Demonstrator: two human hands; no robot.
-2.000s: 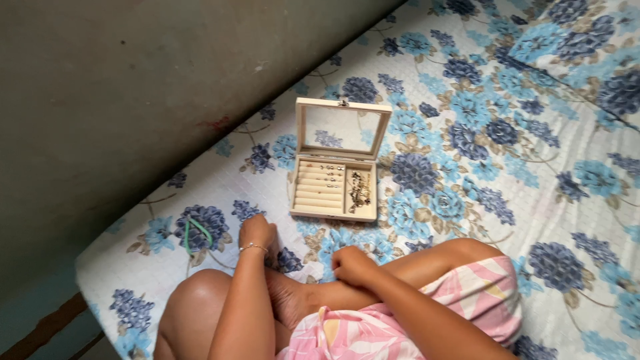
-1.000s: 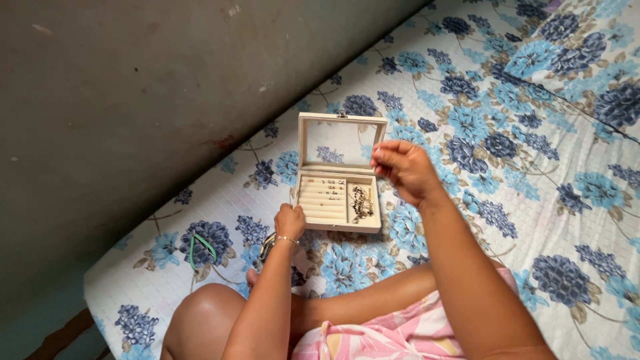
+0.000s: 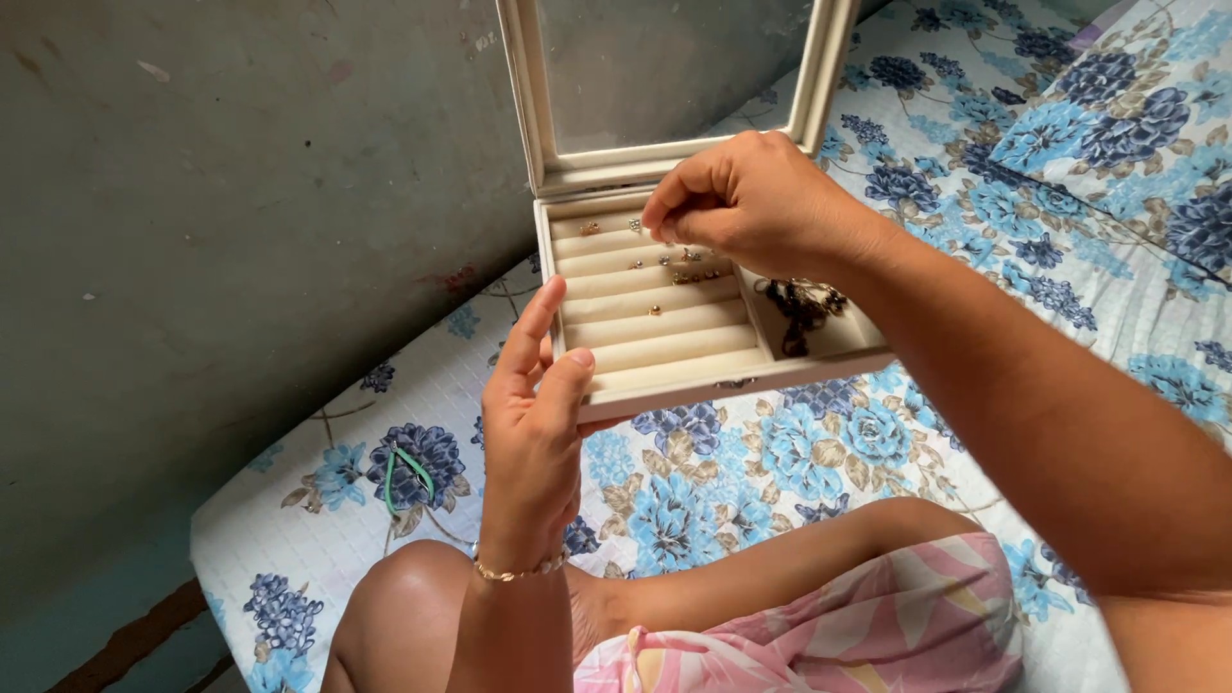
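Note:
A cream jewelry box (image 3: 664, 390) with a raised, clear-paned lid (image 3: 674, 159) is lifted off the bedsheet in my left hand (image 3: 539, 414), its thumb on the near left rim and its fingers at the side and below. Small earrings (image 3: 685, 277) sit in rows between the padded rolls (image 3: 674, 342). Dark and gold-toned chains or bracelets (image 3: 804, 303) lie bunched in the right compartment. Over the upper rolls is my right hand (image 3: 722, 202), thumb and index finger pinched near the top row; whether something small is between them cannot be told.
Green-handled small pliers or nippers (image 3: 409, 476) lie on the floral bedsheet (image 3: 616, 500) at the left. A grey wall (image 3: 289, 144) runs along the bed's left side. A floral pillow or folded cloth (image 3: 1136, 144) is at the upper right. My crossed legs are below the box.
The jewelry box has been lifted from the bed toward me by my left hand. My right hand has moved from beside the lid to over the upper rolls.

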